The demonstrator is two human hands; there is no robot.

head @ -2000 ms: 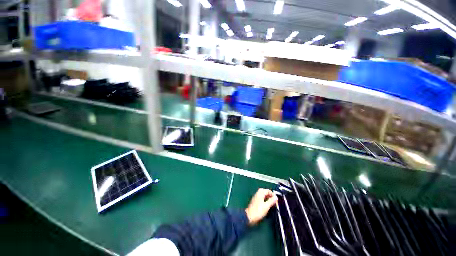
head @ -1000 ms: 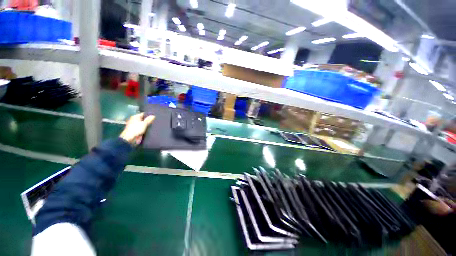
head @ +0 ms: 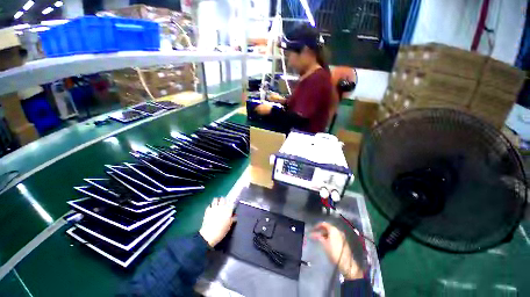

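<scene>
A solar panel (head: 244,243) lies back side up on the grey metal test table (head: 343,272). Its junction box (head: 265,227) faces up, with the black output cable (head: 269,250) bundled below it and a plug near the lower right corner. My left hand (head: 218,222) holds the panel's left edge. My right hand (head: 339,248) is just right of the panel, fingers bent, with a small red spot at the fingertips; blur hides whether it grips a lead. The bench meter (head: 311,165) stands behind the panel, display lit, with red and black test leads (head: 350,223) at its front.
A row of panels (head: 133,203) leans overlapping on the green belt (head: 52,232) at left. A cardboard divider (head: 264,156) stands beside the meter. A large fan (head: 444,180) is at right. A person (head: 311,96) works behind the divider. A blue bin (head: 99,36) sits on the shelf.
The view has swung right to the test table and meter. One second ago my left hand held a panel up over the belt; now it is at a panel on the table. My right hand has come into view.
</scene>
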